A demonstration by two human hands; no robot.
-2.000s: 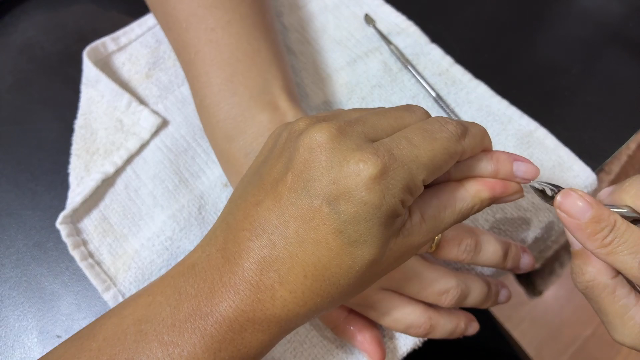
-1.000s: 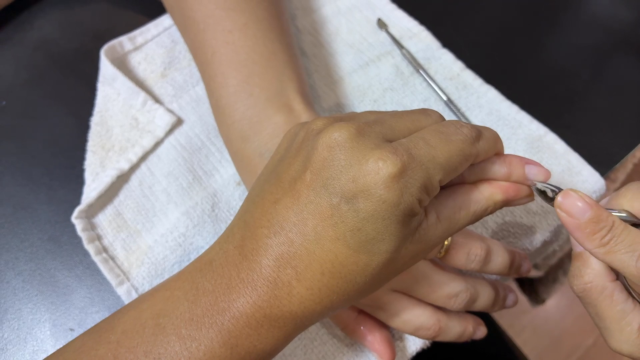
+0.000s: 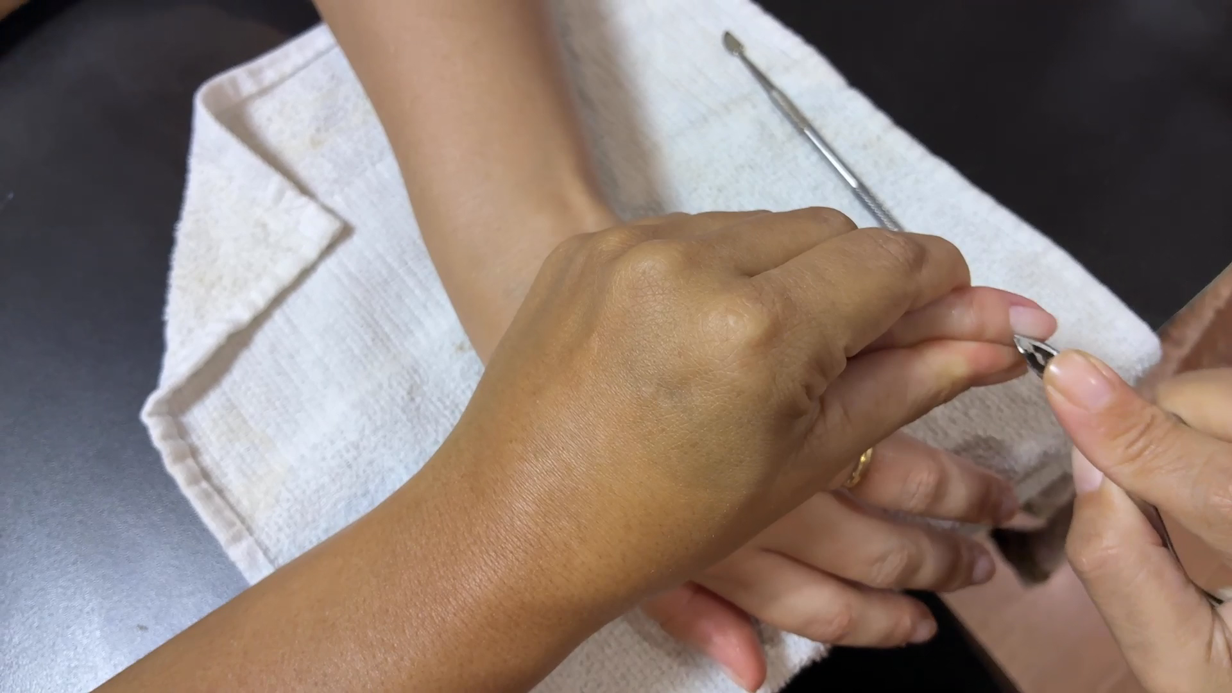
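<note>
My left hand [image 3: 693, 375] reaches in from the lower left and lies over another person's hand [image 3: 847, 558], pinching one of its fingers [image 3: 962, 316] between thumb and fingers. That finger points right, its nail showing. At the right edge my right hand [image 3: 1136, 462] grips metal cuticle nippers [image 3: 1036, 354]; their jaws touch the edge of the held finger's nail, and the handles are mostly hidden by my fingers. The person's other fingers spread beneath my left hand, and a gold ring [image 3: 859, 468] shows between the hands.
A folded white towel [image 3: 318, 414] lies under the hands on a dark table [image 3: 77, 462]. On the towel, above my left hand, rests a metal cuticle pusher [image 3: 818, 140], its lower end hidden. The other person's forearm [image 3: 481, 144] comes from the top.
The nippers' jaws have shifted slightly along the nail edge and are turned differently. My left hand keeps its hold on the finger. The view has moved slightly.
</note>
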